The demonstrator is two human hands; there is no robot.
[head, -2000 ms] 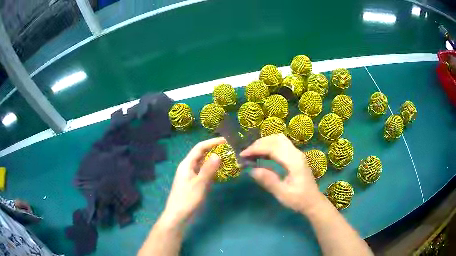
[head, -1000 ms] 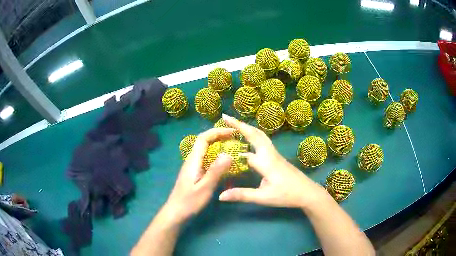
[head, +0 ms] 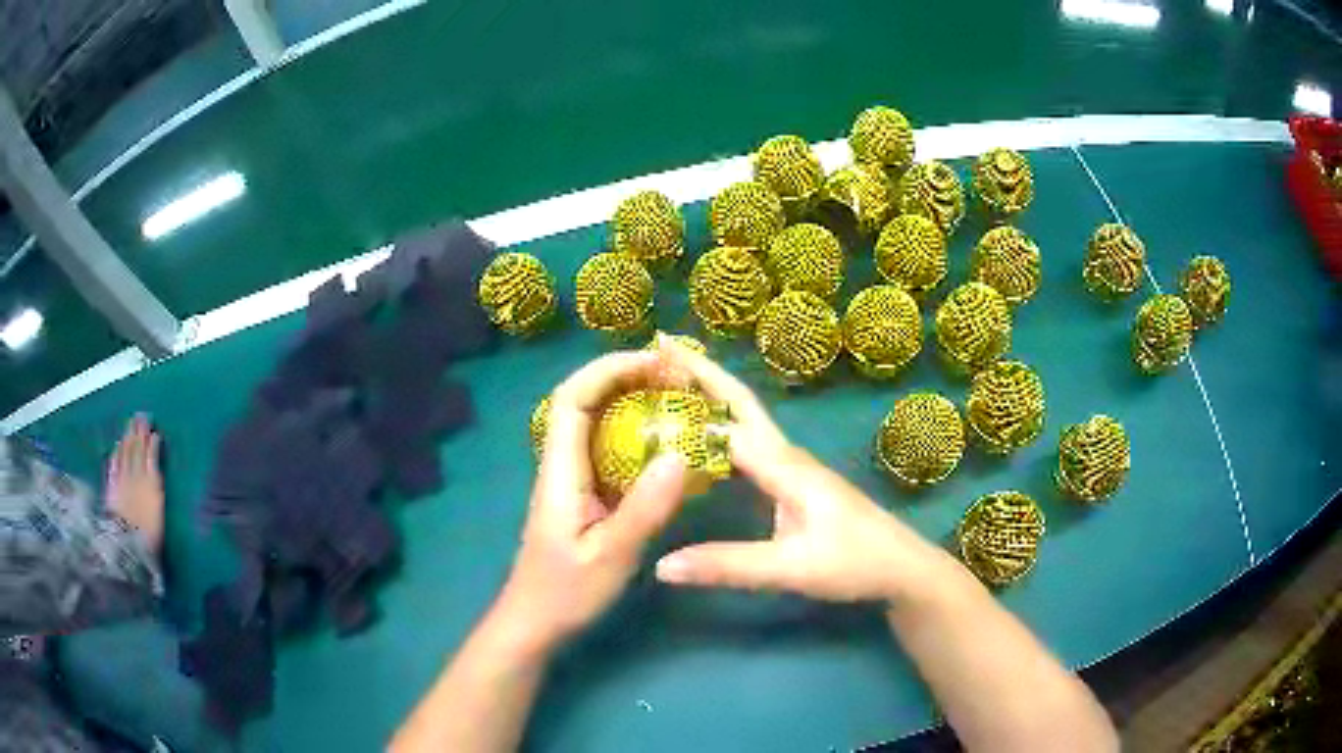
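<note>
My left hand (head: 581, 522) is closed around a gold mesh head (head: 633, 441), with the thumb across its near side. A shiny gold part (head: 692, 430) shows at the head's right side; I cannot tell whether it is separate. My right hand (head: 795, 515) has its fingers against the right and far side of the gold piece, its thumb apart below. Whether it grips anything is unclear. Two more heads are mostly hidden behind my hands. Many loose gold mesh heads (head: 799, 336) stand on the green table beyond and to the right.
Dark foam pieces (head: 331, 427) lie heaped at left. Another person's hand (head: 137, 478) and patterned sleeve (head: 74, 537) are at the left edge. A white rail (head: 589, 209) separates table and glossy green belt (head: 486, 111). A red basket (head: 1314, 191) is at far right.
The dark foam piece at my hands two seconds ago no longer shows. My right fingers moved onto the gold piece. The other person's hand and sleeve moved further into view at left.
</note>
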